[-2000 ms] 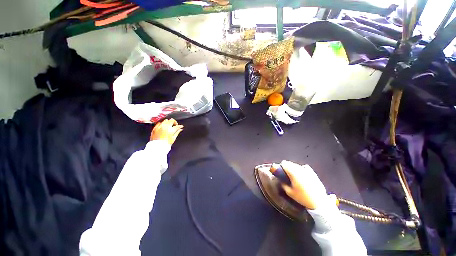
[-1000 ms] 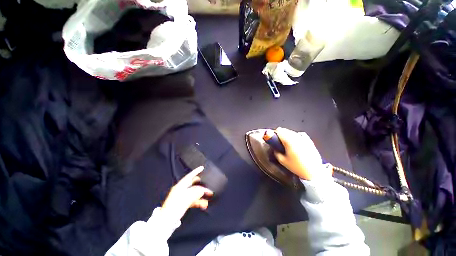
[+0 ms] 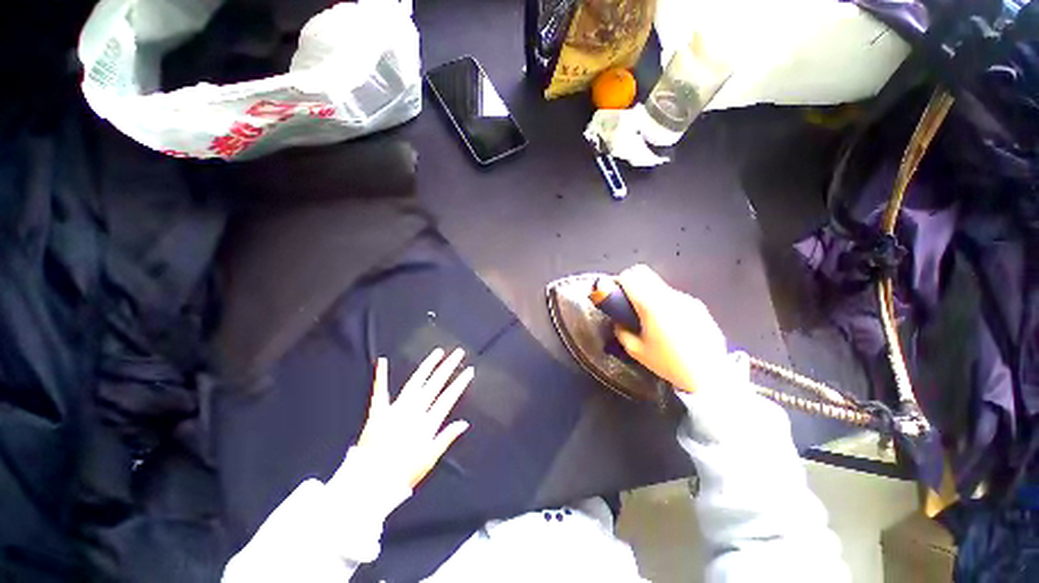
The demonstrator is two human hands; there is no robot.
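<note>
A navy-black garment piece (image 3: pixel 513 416) lies on the dark ironing table (image 3: pixel 684 239) in front of me. A slightly darker rectangle shows on the cloth beside my left fingers. My left hand (image 3: pixel 419 419) lies palm down on the cloth with its fingers spread, holding nothing. My right hand (image 3: pixel 670 330) is closed around the dark handle of the steam iron (image 3: pixel 583 330). The iron rests on the table to the right of the garment piece, its tip pointing up and left.
A white plastic bag (image 3: pixel 262 112), a phone (image 3: pixel 476 111), a snack packet (image 3: pixel 604 43), an orange fruit (image 3: pixel 614 88), tissue (image 3: pixel 629 137) and small cutter (image 3: pixel 611 175) lie beyond. Garment heaps flank both sides. The iron's hose (image 3: pixel 815 399) runs right.
The view has tilted down. My left hand has moved from beside the bag onto the garment piece and is now spread flat. The dark drawstring-like line on the cloth no longer shows.
</note>
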